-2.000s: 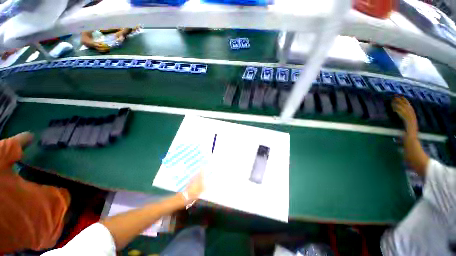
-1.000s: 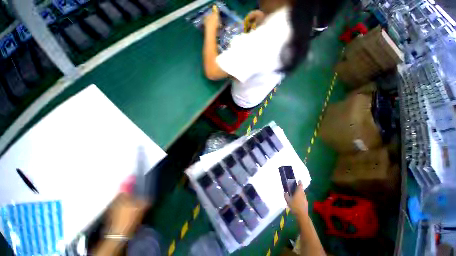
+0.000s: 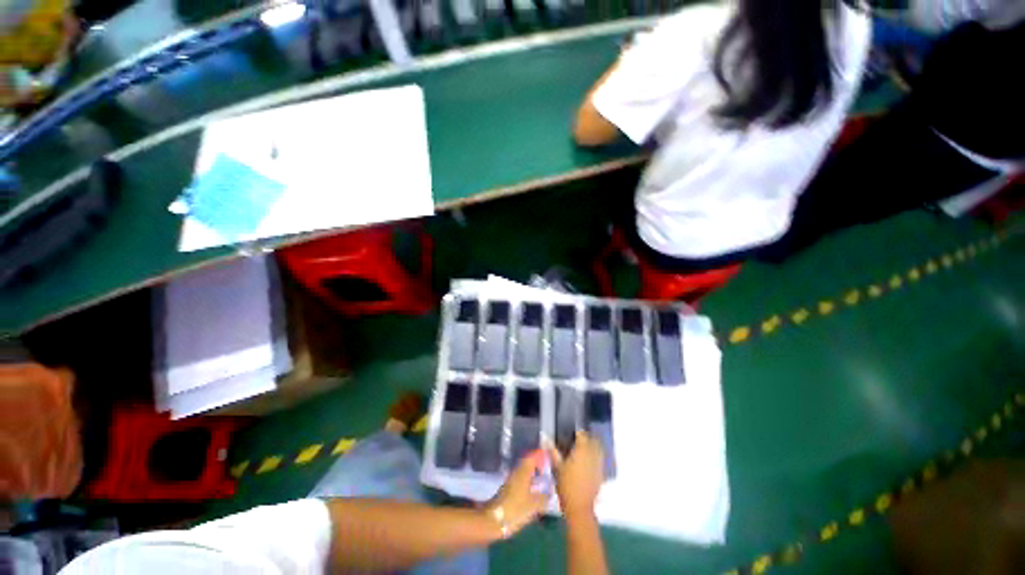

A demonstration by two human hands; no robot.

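Note:
A white packing tray [image 3: 663, 455] lies low in front of me, away from the bench, with dark units [image 3: 529, 337] in two rows. The upper row runs along the whole back edge. The lower row covers the left and middle, with bare white at its right. My right hand [image 3: 579, 477] is over the lower row, its fingers at the near end of a dark unit [image 3: 570, 410], whose lower part they hide. My left hand [image 3: 520, 494] touches the tray's near edge just left of it, with something pink at a fingertip; its grip is unclear.
The green bench [image 3: 506, 112] bears white paper [image 3: 348, 157] with a light-blue label sheet [image 3: 234, 195]. Red stools [image 3: 357, 270] and white sheets [image 3: 219, 326] are below it. A person in white [image 3: 719, 146] sits beyond the tray; an orange sleeve [image 3: 39, 432] is at left. Yellow-black tape [image 3: 843, 298] crosses the floor.
The view has swung from the bench to the tray. My right hand has moved from above the tray's bare part to the lower row. My left hand has come from the bench to the tray.

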